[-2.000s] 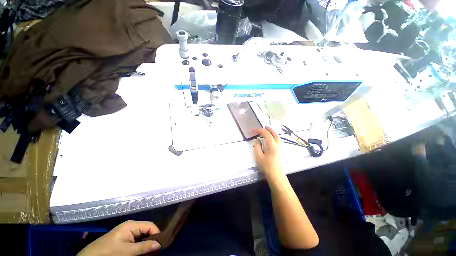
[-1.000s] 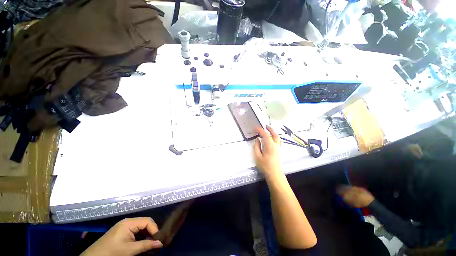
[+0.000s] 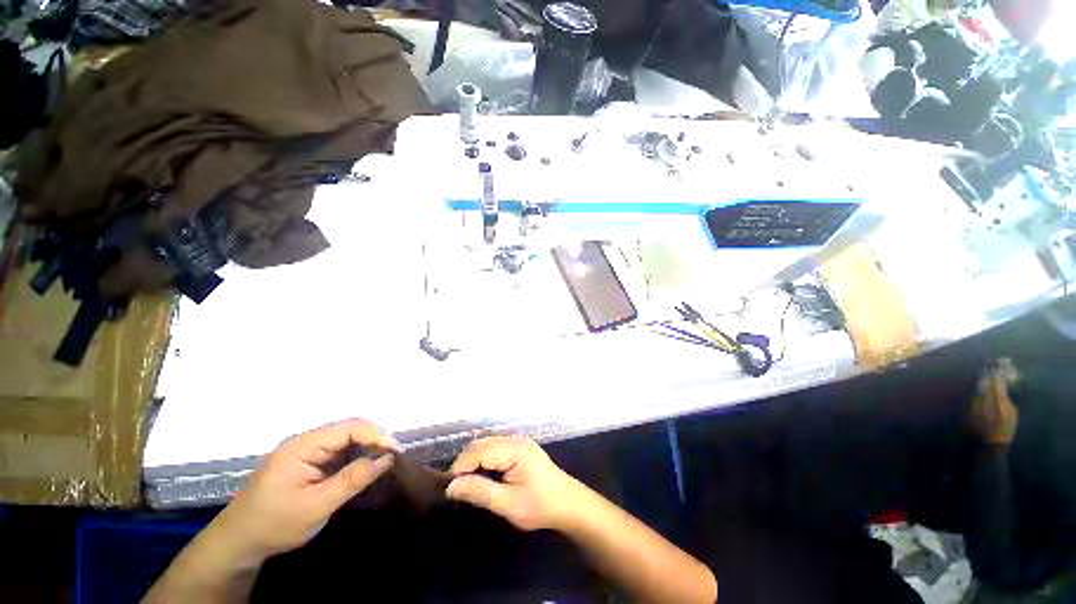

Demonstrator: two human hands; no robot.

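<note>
My left hand and my right hand are close together at the table's front edge. Each pinches a brown garment piece between thumb and fingers. The cloth spans the gap between them and its lower part is lost in the dark. The white sewing machine with a blue stripe stands beyond my hands, with nothing seen under its needle area. The smartphone lies in front of the machine arm, untouched.
A brown garment pile with black labelled straps lies at the left, partly over cardboard. Scissors lie right of the phone. A dark cylinder stands behind the machine. Another person's hand shows at the right.
My right hand has left the phone, moved down and left, and taken hold of the brown cloth. My left hand has risen with the cloth to the table edge. The view has shifted slightly.
</note>
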